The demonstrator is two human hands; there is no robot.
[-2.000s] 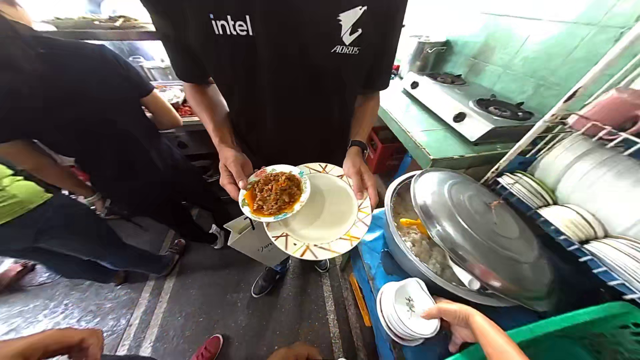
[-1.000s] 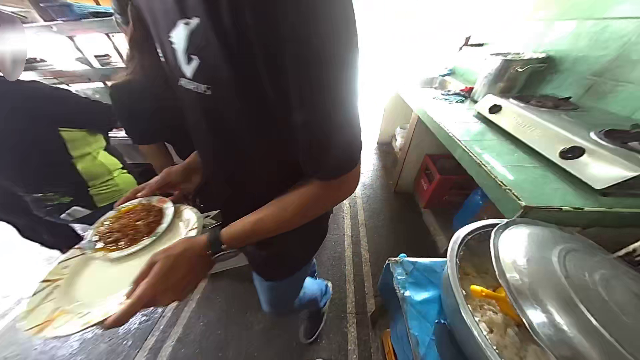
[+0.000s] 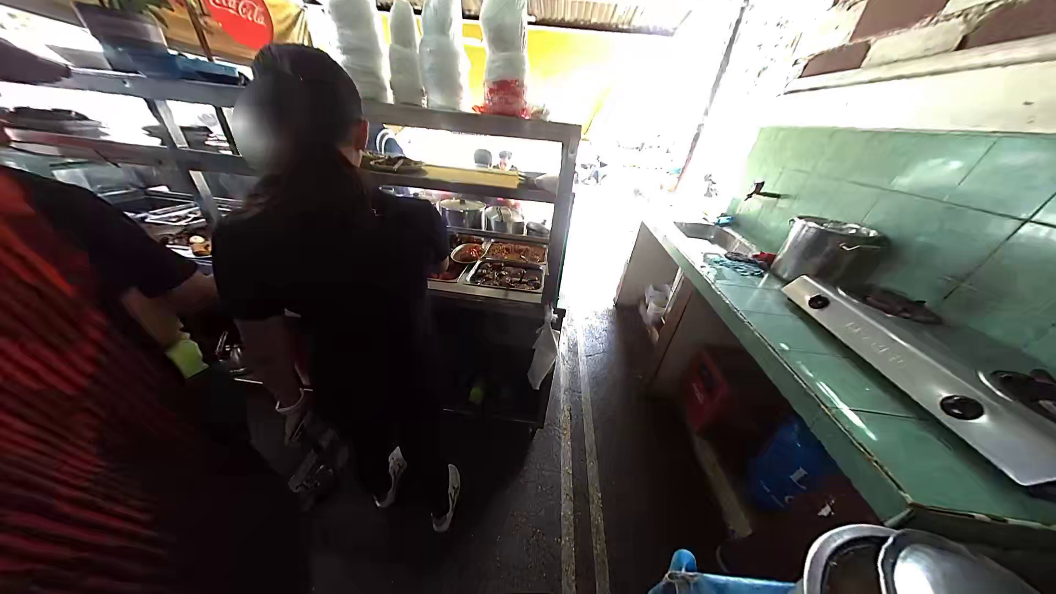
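Neither my left hand nor my right hand shows in the head view. Nearest to me, at the bottom right, is a large metal pot (image 3: 850,549) with its shiny lid (image 3: 949,569), cut off by the frame edge. Blue plastic (image 3: 718,584) lies beside it. On the green tiled counter (image 3: 767,330) stand a two-burner gas stove (image 3: 891,355) and a tall metal pot (image 3: 829,247). Farther off, trays of cooked food (image 3: 507,275) sit in a metal serving stand.
A person in dark clothes (image 3: 330,247) faces the serving stand (image 3: 569,198). Another person in red and black (image 3: 74,396) is close at the left. A red crate (image 3: 705,392) and a blue container (image 3: 788,462) are under the counter. A floor strip (image 3: 582,462) runs ahead.
The view has swung up and away from the big pot. The person carrying the plates, in front of me before, is out of view. The hand on the small white bowls has left the view.
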